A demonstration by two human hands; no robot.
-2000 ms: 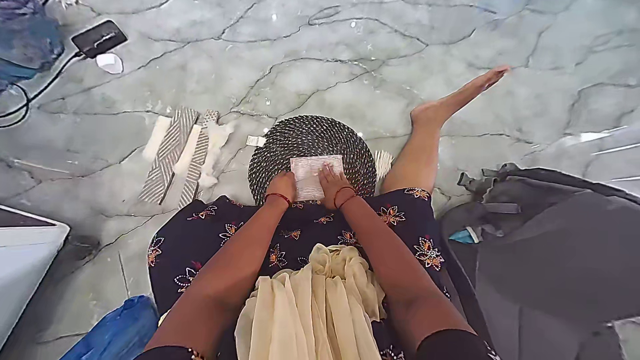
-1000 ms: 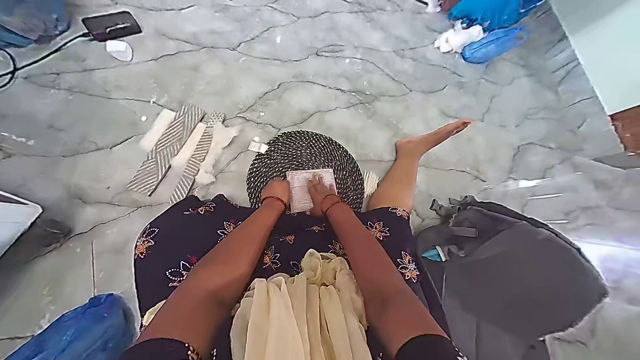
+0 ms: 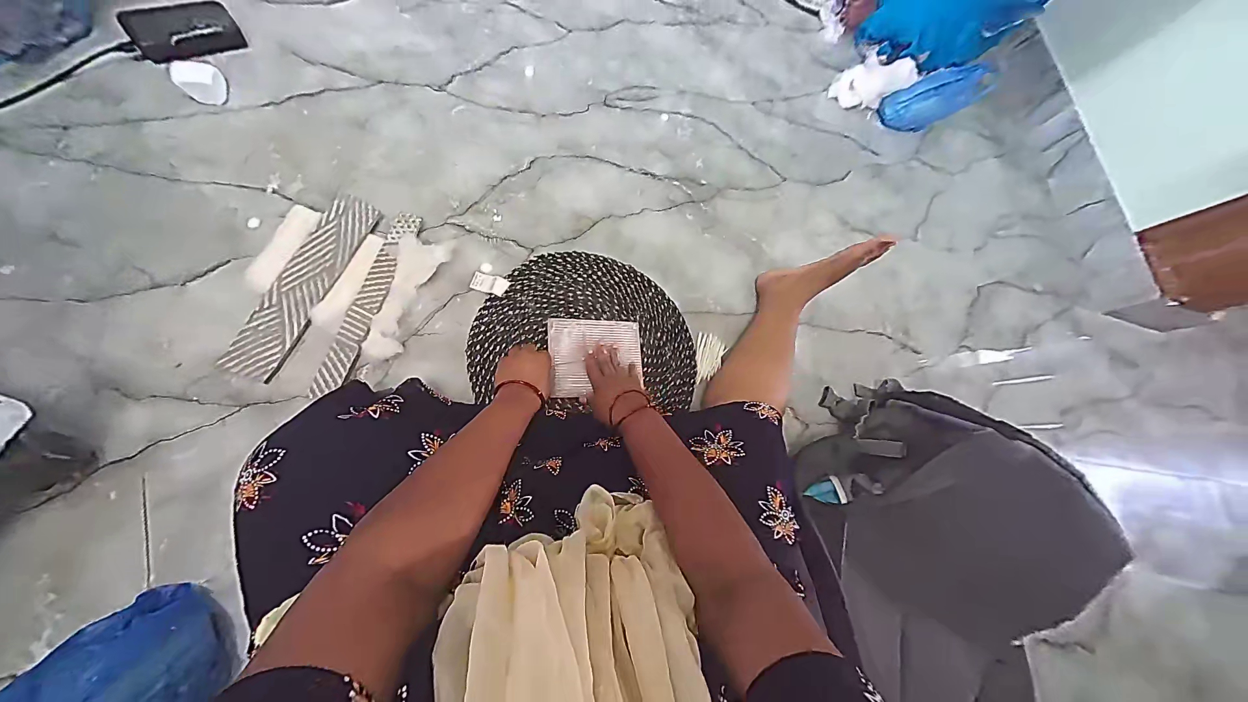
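On a round dark woven mat (image 3: 517,312) in front of my lap lies a pale pinkish, finely striped square piece (image 3: 575,336). My right hand (image 3: 612,375) rests on its right part, palm down, with the fingers spread. At its left edge is my left hand (image 3: 526,369), fingers curled; whether it pinches that edge cannot be told. A small white tag (image 3: 489,284) sticks out at the mat's upper left. Pale fringe-like strands (image 3: 709,353) show at the mat's right side.
Striped fabric strips (image 3: 307,283) and white fluffy material (image 3: 414,278) lie on the marbled floor at left. A grey backpack (image 3: 955,507) is at right, a blue plastic bag (image 3: 136,648) at lower left. A black device with a cable (image 3: 183,31) and blue bags (image 3: 936,97) lie farther off.
My right hand has moved from the piece's lower right edge onto its surface. My left hand stays at the left edge. The view has shifted, bringing the blue bags at upper right into sight.
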